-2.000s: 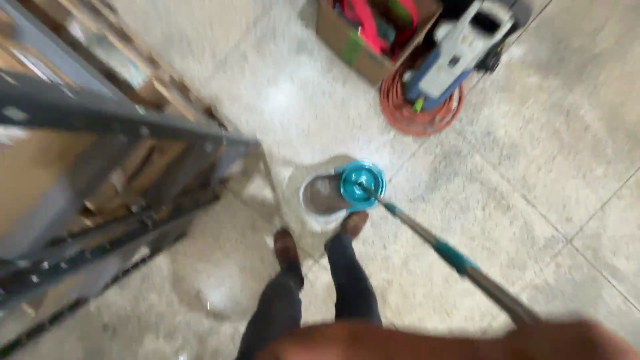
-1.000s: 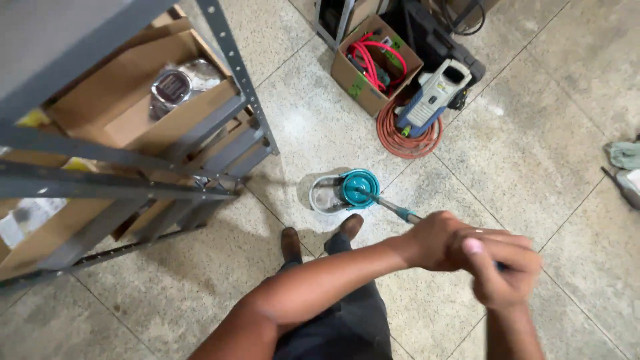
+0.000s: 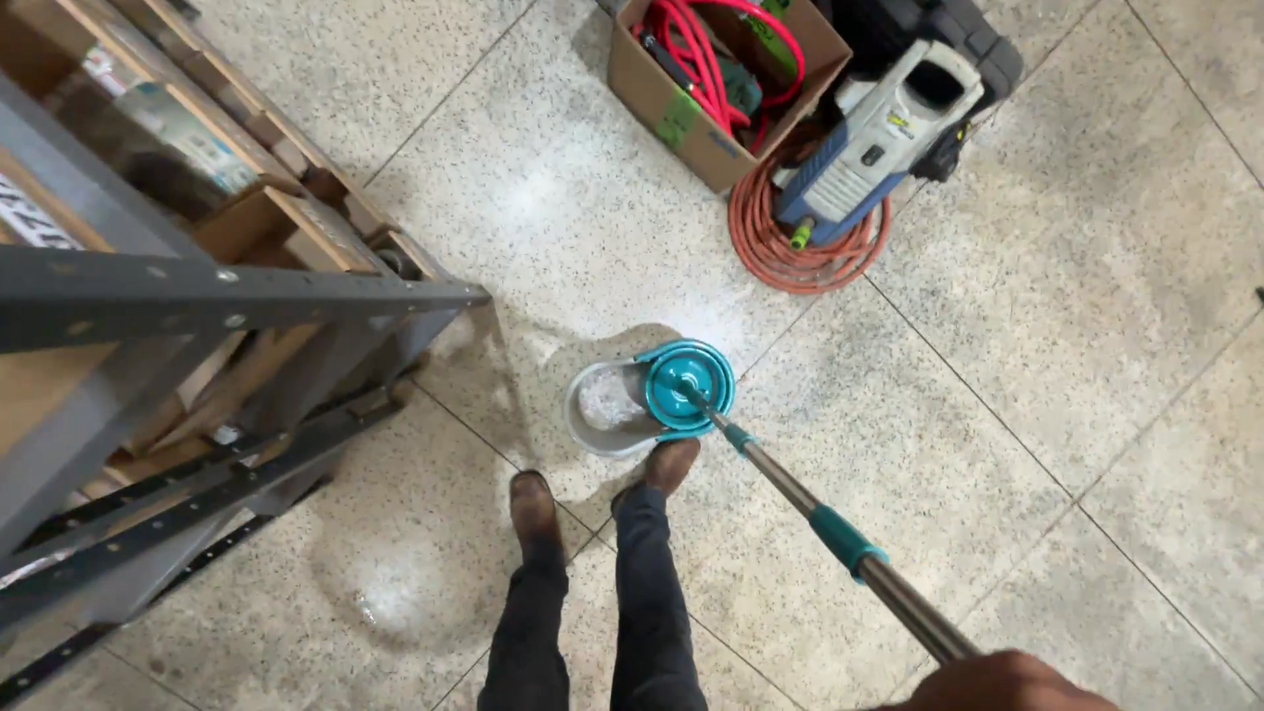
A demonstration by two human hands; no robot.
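At the lower right edge, my left hand (image 3: 1007, 683) is closed around the metal mop pole (image 3: 805, 484), which has turquoise collars. It slants up and left to a turquoise round spin basket (image 3: 679, 367) at the right end of a grey mop bucket (image 3: 583, 434). The pole's lower end is inside the basket; the mop head cannot be made out. Pale, cloudy contents (image 3: 609, 397) show in the bucket's other half. The bucket stands on the floor just ahead of my brown shoes (image 3: 673, 466). My right hand is outside the view.
Metal shelving (image 3: 296, 286) with cardboard boxes rises on the left. Beyond the bucket, at the upper right, stand an open cardboard box (image 3: 681, 133) holding a red hose, a blue and white pressure washer (image 3: 859, 148), a coiled orange hose (image 3: 790, 267) and a black case (image 3: 973, 39).
One second ago both hands showed on the pole; now only one shows, low at the frame's edge. The bucket stays by my feet. The view has shifted.
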